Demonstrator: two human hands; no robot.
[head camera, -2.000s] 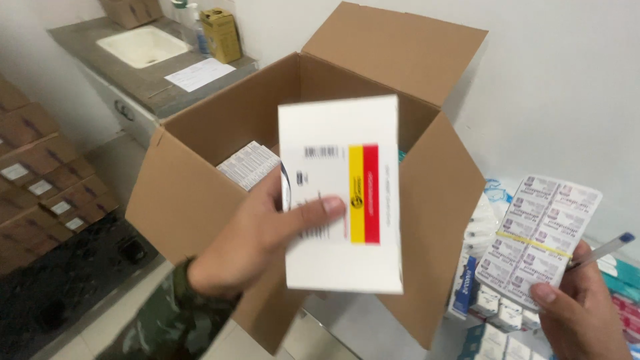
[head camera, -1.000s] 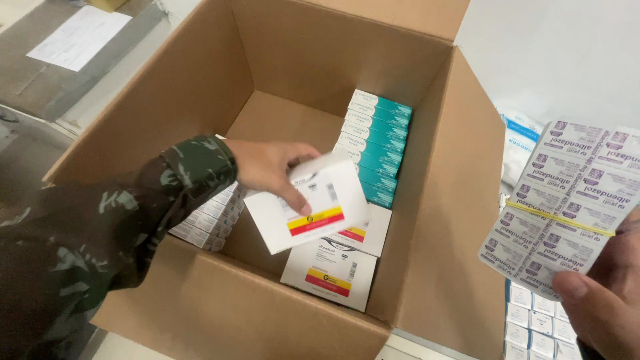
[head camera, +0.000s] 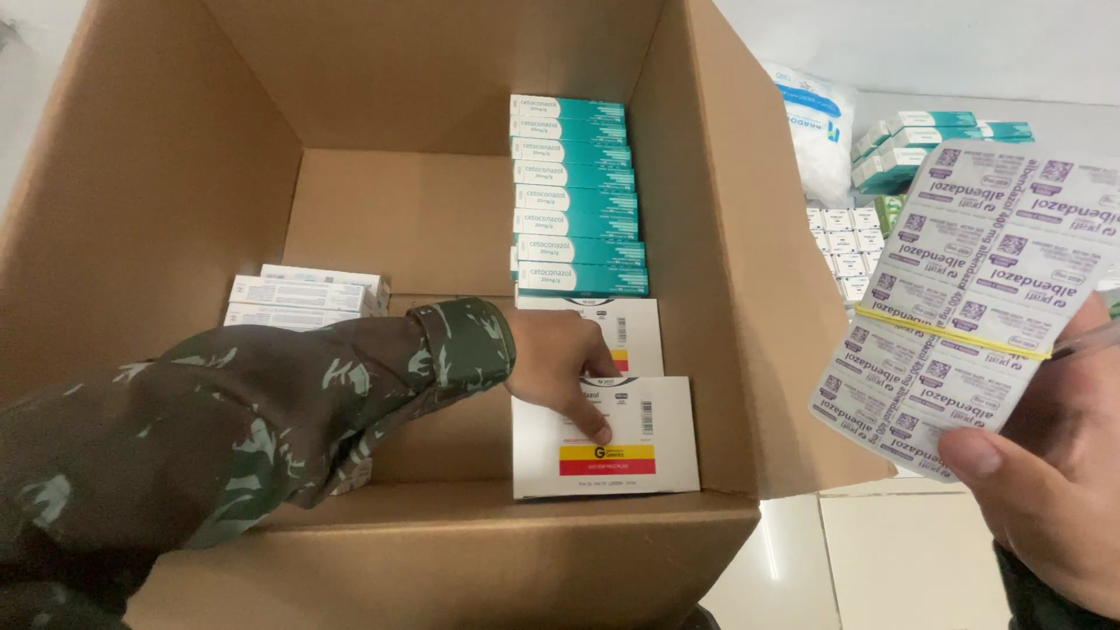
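Observation:
My left hand, in a camouflage sleeve, reaches into an open cardboard box. Its thumb lies on the face of a white medicine carton with a yellow and red band, at the box's near right corner; its other fingers are over the carton's back edge, partly hidden. Just behind is a similar white carton. Beyond that runs a row of teal and white cetoconazol cartons. My right hand, outside the box on the right, holds albendazol blister packs bound by a yellow rubber band, along with a pen, partly seen.
White cartons are stacked at the box's left side, partly under my left sleeve. To the right of the box are a white and blue plastic package, teal and white cartons and small white cartons. Floor tiles show below.
My left hand has brought the white carton down into the box, to its near right corner. My right hand still holds the banded blister packs. The view has moved closer over the box.

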